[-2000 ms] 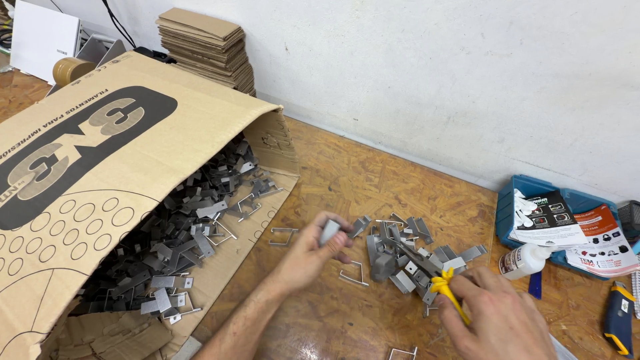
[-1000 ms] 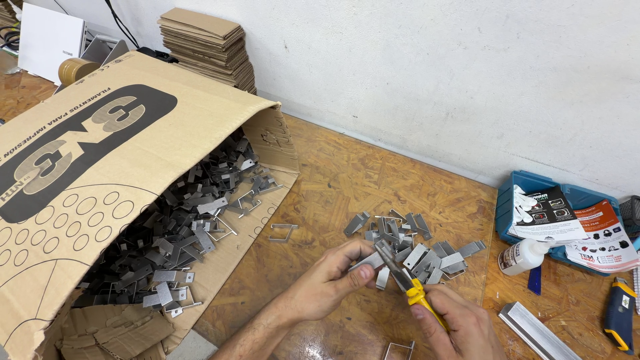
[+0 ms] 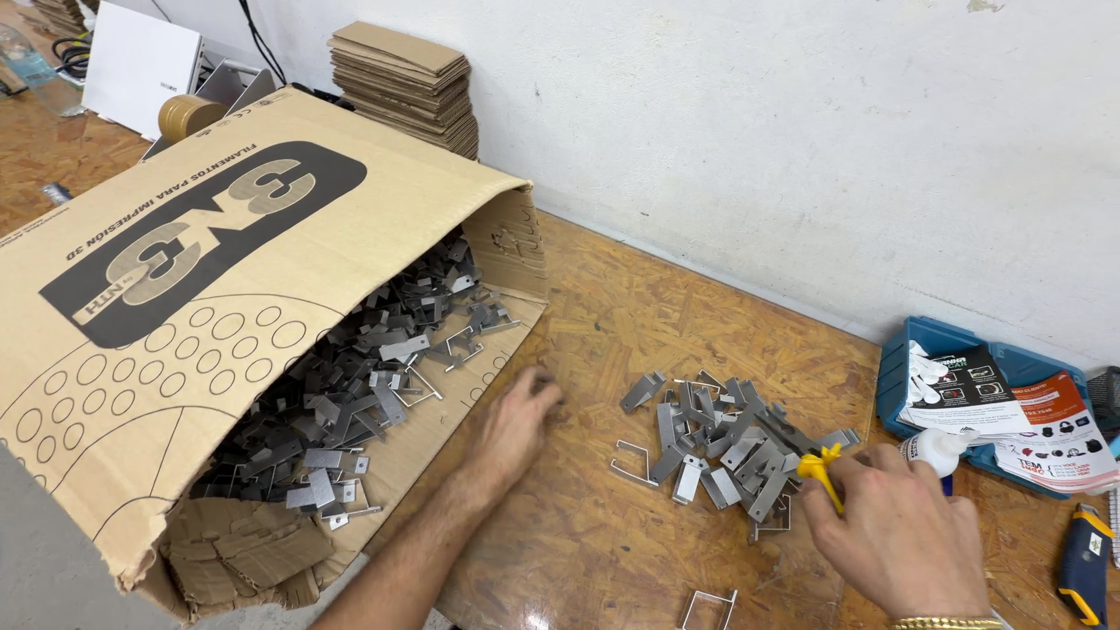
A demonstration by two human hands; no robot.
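Note:
My right hand [image 3: 901, 534] is closed around the yellow handles of pliers [image 3: 821, 468], whose metal jaws lie over a pile of small bent metal brackets [image 3: 726, 437]. My left hand [image 3: 516, 416] is near the box's front flap, to the left of that pile. Its fingers are curled and blurred, so whether a bracket is in them cannot be told. Many more brackets [image 3: 350, 394] fill the mouth of a cardboard box [image 3: 420, 166] lying on its side. One bracket [image 3: 709, 608] rests apart at the table's near edge.
Blue bins [image 3: 892, 376] holding printed leaflets stand at the right, with a small white bottle [image 3: 936, 451] before them. A blue and yellow utility knife [image 3: 1083, 564] lies at the far right. Stacked cardboard pieces [image 3: 402, 87] stand behind the box, against the white wall.
My left hand has left the pliers' jaws, where it held a bracket, and moved left toward the box. My right hand has moved right with the pliers.

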